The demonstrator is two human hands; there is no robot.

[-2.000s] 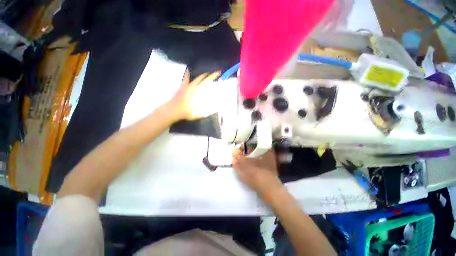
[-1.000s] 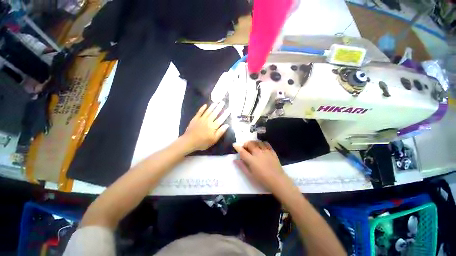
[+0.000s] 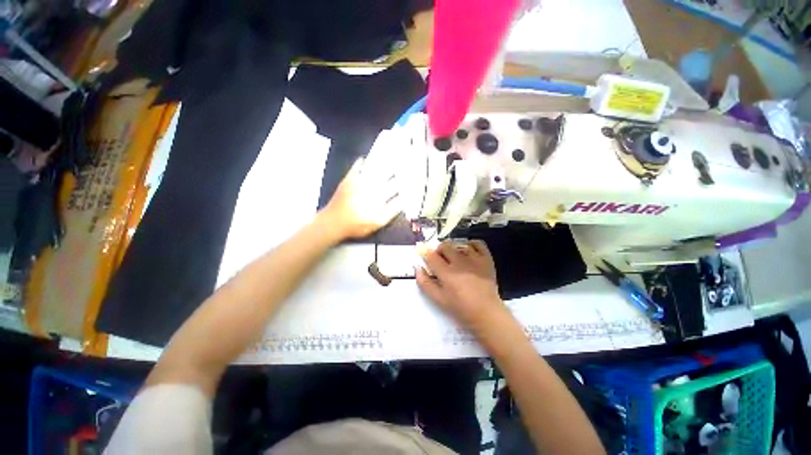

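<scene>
The black cloth panel (image 3: 541,258) lies under the arm of the white sewing machine (image 3: 569,169). More of it shows behind the needle area at the left (image 3: 351,98). My left hand (image 3: 366,203) lies flat on the cloth, left of the machine head, fingers reaching beside the head. My right hand (image 3: 458,271) rests on the cloth just in front of the needle area, fingers bent, fingertips close to the presser foot (image 3: 425,231). The needle tip is too small to make out. A bright pink strip (image 3: 464,62) hangs over the head's left end.
A long black panel (image 3: 191,204) lies at the left beside cardboard (image 3: 102,213) with orange tape. Blue-handled snips (image 3: 638,298) lie right of the machine arm. A tray with silvery rounds (image 3: 722,283) is at far right. A green basket (image 3: 716,413) and blue crate (image 3: 53,409) are below.
The cloth by my left hand has moved away from the table's front edge, uncovering the slide plate outline. My left hand has moved slightly away. My right hand stays near the needle.
</scene>
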